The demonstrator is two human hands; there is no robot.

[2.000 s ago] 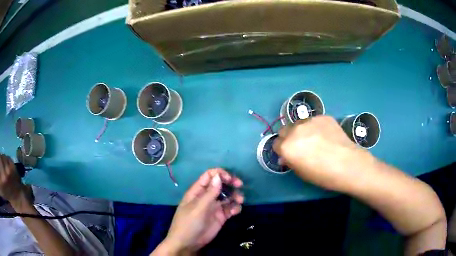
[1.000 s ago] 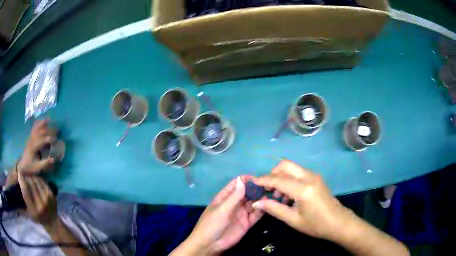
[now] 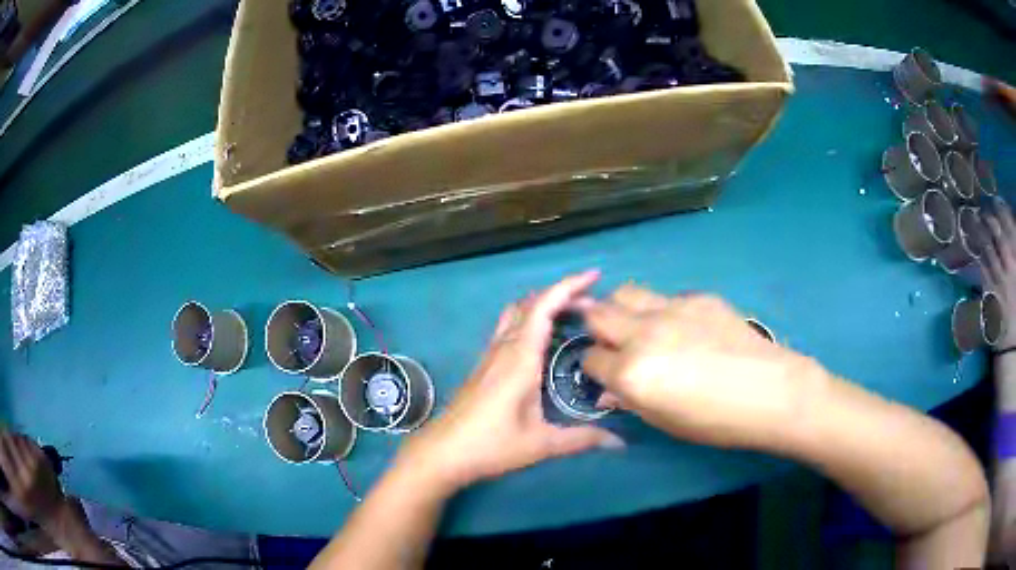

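A grey-tan cylindrical housing [image 3: 560,392] stands on the green bench in front of me, its open end facing me. My left hand [image 3: 515,384] is beside it, thumb below and fingers above, spread apart. My right hand [image 3: 680,362] is over its right side, fingertips at the opening; what they hold is hidden. Something dark shows between the hands above the rim, too blurred to name. Four more housings stand at left, one of them [image 3: 384,392] with a dark insert inside and a pale hub. The rim of another housing [image 3: 762,330] shows behind my right hand.
A large cardboard carton [image 3: 535,206] full of black plastic parts [image 3: 485,56] stands at the back. A clear bag of small silvery pieces [image 3: 41,284] lies far left. A person's hand [image 3: 31,479] is at lower left. Several housings [image 3: 925,223] and another person's hand [image 3: 1003,262] are at right.
My hands have moved from the bench's near edge, where they held a black part together, up to the housing. The view has shifted, showing more of the carton's inside and the right-hand housings.
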